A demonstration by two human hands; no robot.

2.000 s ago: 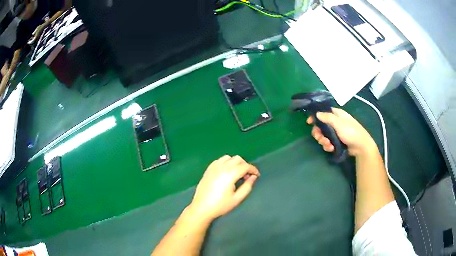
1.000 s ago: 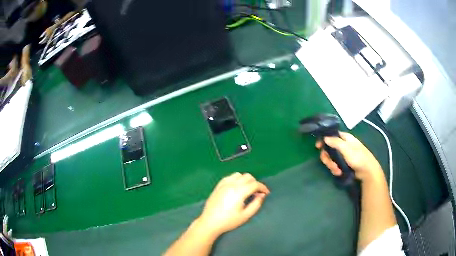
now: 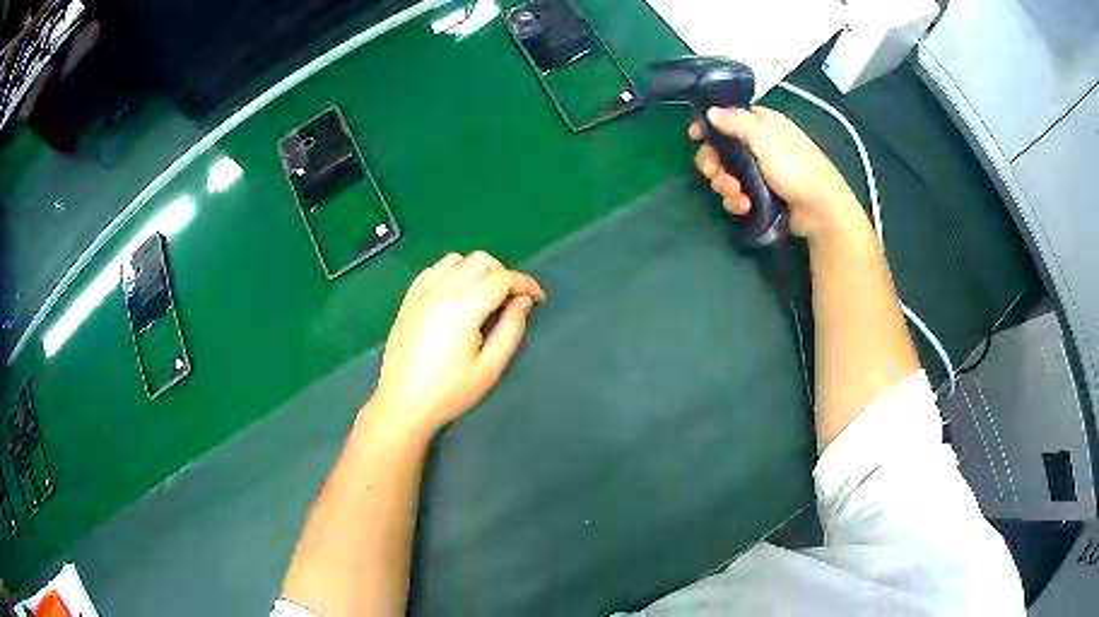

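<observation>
My right hand [image 3: 771,163] is closed around the grip of a black barcode scanner [image 3: 711,90]. The scanner's head points left, at the lower right end of a phone frame [image 3: 572,60] on the green belt [image 3: 446,157]. A second phone frame [image 3: 338,193] lies further left, a third [image 3: 157,313] beyond it, and more [image 3: 30,446] at the far left edge. My left hand [image 3: 458,331] rests near the boundary of belt and bench mat [image 3: 627,398], fingers loosely curled; no object shows in it.
A white paper sheet [image 3: 747,36] and a white box [image 3: 880,42] are at the upper right. A white cable [image 3: 874,193] curves down at right. A large black block [image 3: 229,42] stands beyond the belt. An orange item [image 3: 54,609] on white lies at the bottom left.
The view has shifted, so things sit higher in the picture. A phone frame now lies close by the scanner's head, at upper centre. My right hand still holds the scanner; my left hand remains loosely curled.
</observation>
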